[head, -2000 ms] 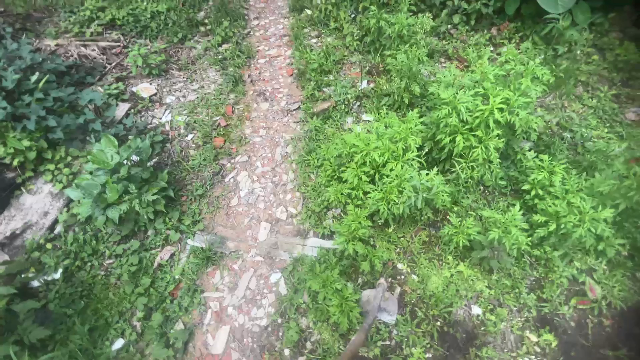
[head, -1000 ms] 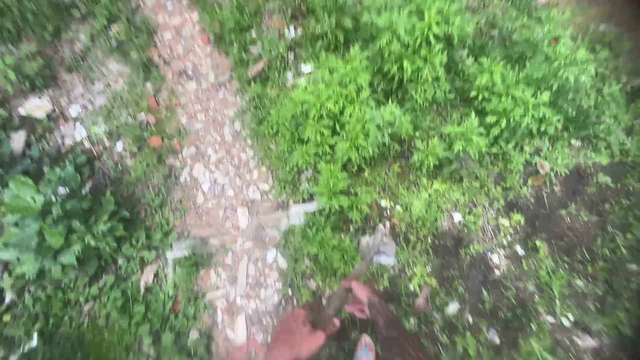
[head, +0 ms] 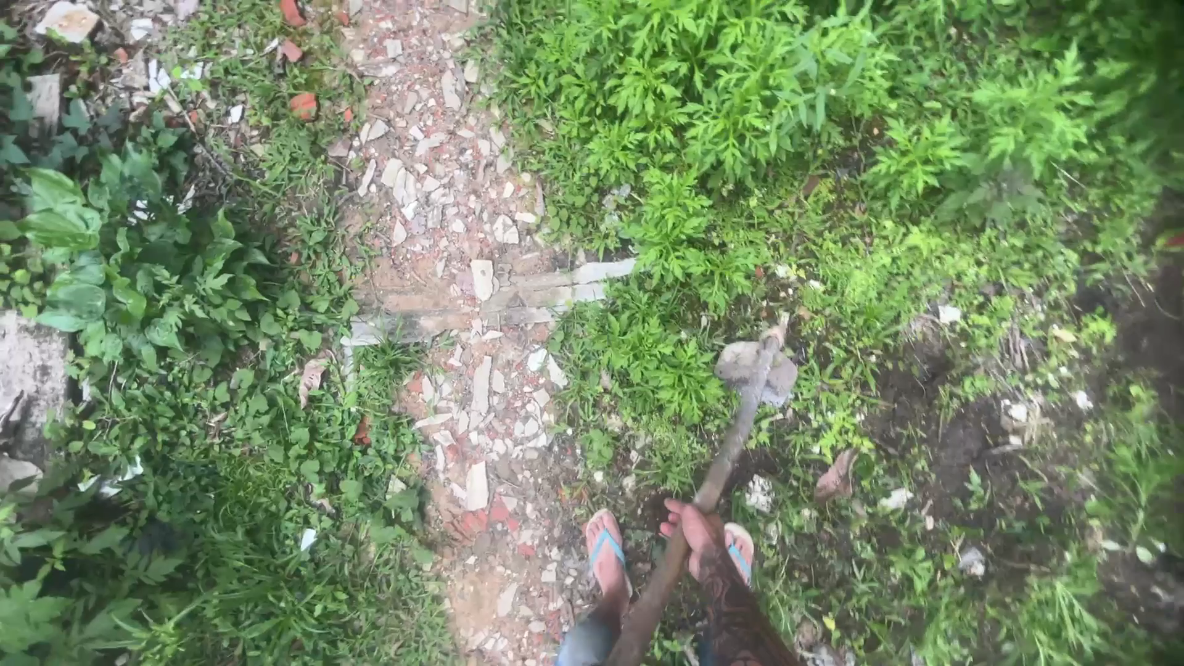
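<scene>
My right hand [head: 696, 532] is closed around the wooden handle of a long-handled hoe [head: 720, 467]. The handle slants from the bottom edge up and to the right, and its lower part passes between my feet. At its far end the grey, dirt-marked hoe blade [head: 740, 363] rests low among weeds, beside a leafy green plant [head: 652, 361]. The tattooed right forearm comes in from the bottom edge. My left hand is out of view, so its hold on the handle cannot be seen.
A path of broken tile and rubble [head: 481, 388] runs left of the hoe, crossed by flat weathered strips [head: 527, 294]. Tall weeds [head: 740, 83] grow beyond. Dark soil with scattered fragments [head: 962, 444] lies right. A concrete block [head: 32, 370] sits at the far left.
One second ago both hands were in view at the handle; now only my right hand is. My feet in flip-flops have come more fully into view as the view shifted.
</scene>
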